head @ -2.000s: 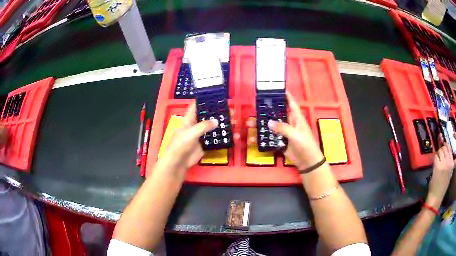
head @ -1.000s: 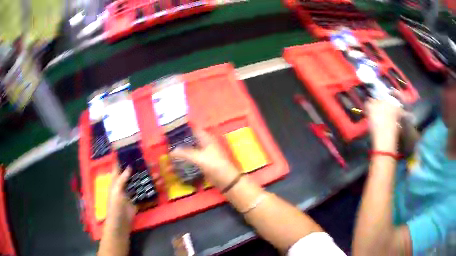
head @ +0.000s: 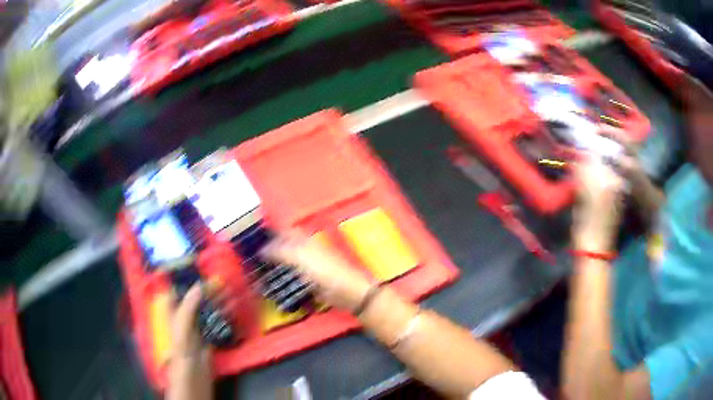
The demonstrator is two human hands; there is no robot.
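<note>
The frame is blurred. My left hand (head: 188, 336) holds an open flip phone (head: 166, 237) upright over the left part of the red tray (head: 313, 116); its screen is bluish-white. My right hand (head: 313, 269) holds a second open flip phone (head: 227, 200) with a white screen, thumb side over its dark keypad. Part of another open phone (head: 160, 176) shows behind them at the tray's upper left. A yellow phone back (head: 379, 244) fills a lower right pocket; more yellow shows under the hands.
A person in a light blue sleeve (head: 680, 250) works at the right over another red tray (head: 477, 94). Red pens (head: 512, 223) lie between the trays. More red trays (head: 211, 39) stand beyond. A blurred post (head: 66, 187) is at left. A small pale item (head: 301, 388) lies at the bottom edge.
The view has turned right since the oldest frame. The left phone's screen has gone from white to a bluish picture. Both hands still hold their phones, which now sit closer together.
</note>
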